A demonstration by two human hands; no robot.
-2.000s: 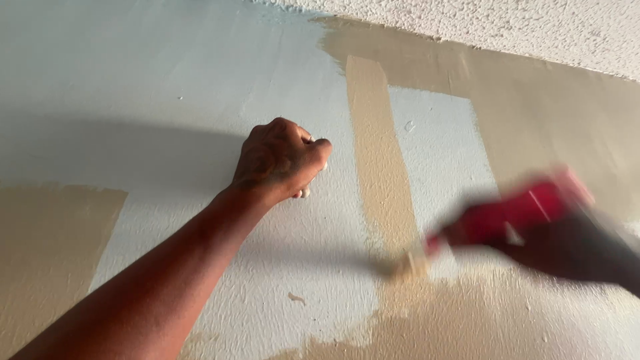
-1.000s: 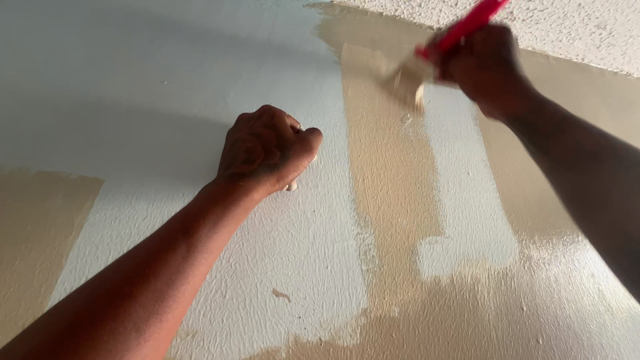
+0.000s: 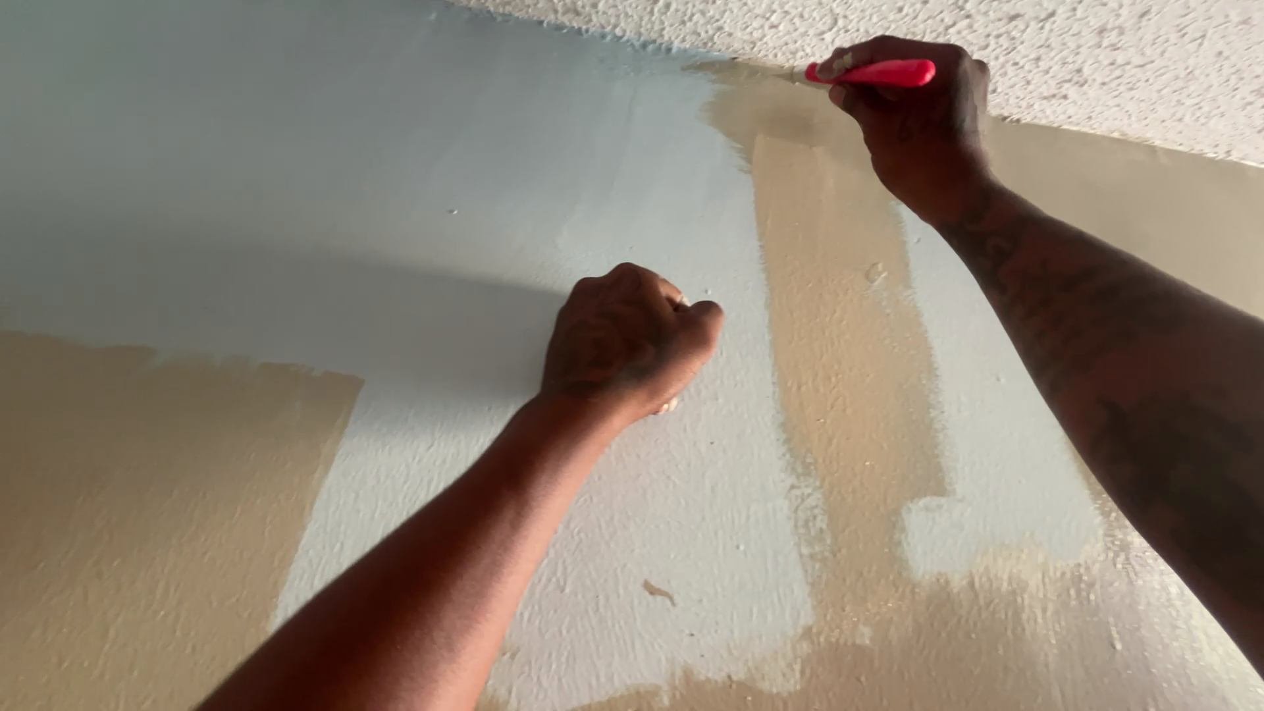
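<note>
My right hand (image 3: 918, 123) grips a paintbrush by its red handle (image 3: 879, 73), up where the wall meets the white ceiling. The bristles point left and touch or nearly touch the tan paint just below the ceiling edge; the hand hides part of the brush. My left hand (image 3: 632, 341) is closed in a fist against or close to the pale blue wall (image 3: 671, 513), left of a vertical band of tan paint (image 3: 839, 326). Small whitish bits show at its fingers, but whether it holds something is hidden.
A rough-textured white ceiling (image 3: 1126, 69) slopes down toward the right. A larger tan painted area (image 3: 148, 494) lies at the lower left, and more tan paint (image 3: 987, 642) runs along the bottom right. A small tan spot (image 3: 658, 592) marks the blue part.
My right hand with the brush has moved from low on the tan band up to the ceiling edge. The band looks wider than two seconds ago. My left hand stays closed in about the same place.
</note>
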